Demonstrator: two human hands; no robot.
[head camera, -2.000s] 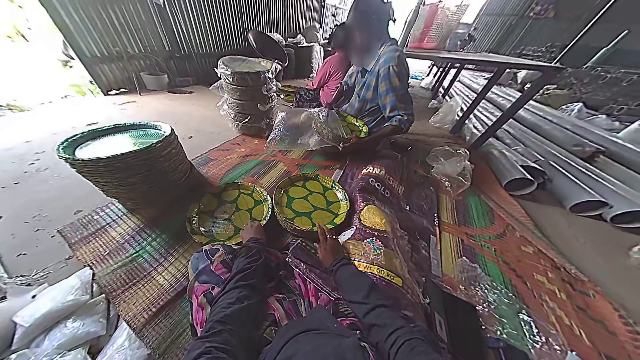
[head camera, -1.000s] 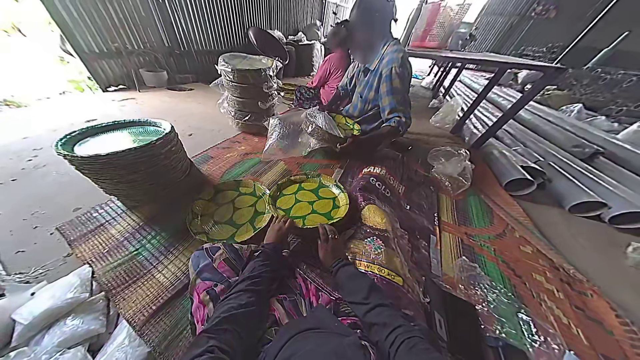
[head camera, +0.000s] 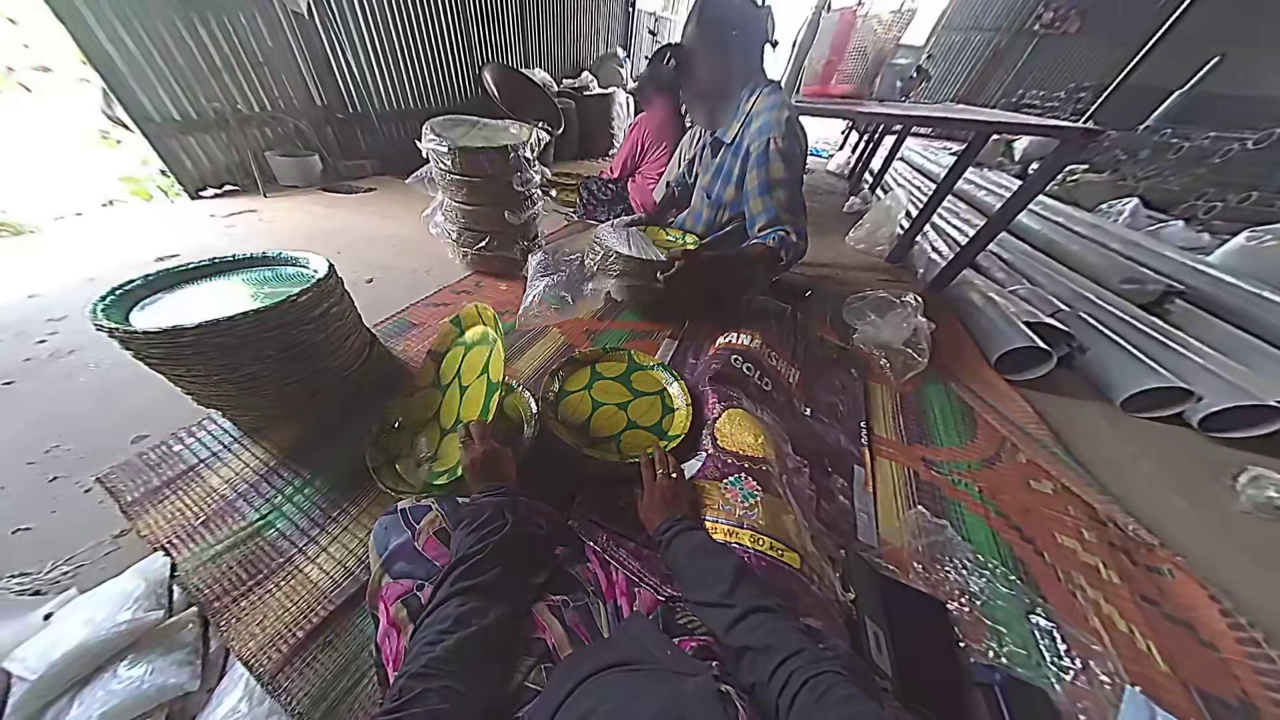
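My left hand (head camera: 487, 457) grips the lower edge of a green plate with yellow leaf shapes (head camera: 468, 385), which is tilted up on its edge. Below and around that plate lies another shiny plate (head camera: 519, 412), partly covered by it. My right hand (head camera: 664, 488) touches the near rim of a second leaf-patterned plate (head camera: 624, 405), which lies face up; whether the fingers grip it I cannot tell. At the left rises a tall stack of green-rimmed plates (head camera: 240, 350).
A woven mat (head camera: 240, 510) lies under the plates, with a printed sack (head camera: 790, 440) at my right. A person in a checked shirt (head camera: 760, 180) sits ahead, holding wrapped plates. Wrapped stacks (head camera: 485, 190), a table (head camera: 960, 118) and metal-grey pipes (head camera: 1120, 350) stand or lie beyond. Plastic packets (head camera: 130, 630) lie lower left.
My left hand has moved left from the right-hand plate, and a leaf-patterned plate now stands tilted in it. My right hand stays near the right-hand plate's near rim.
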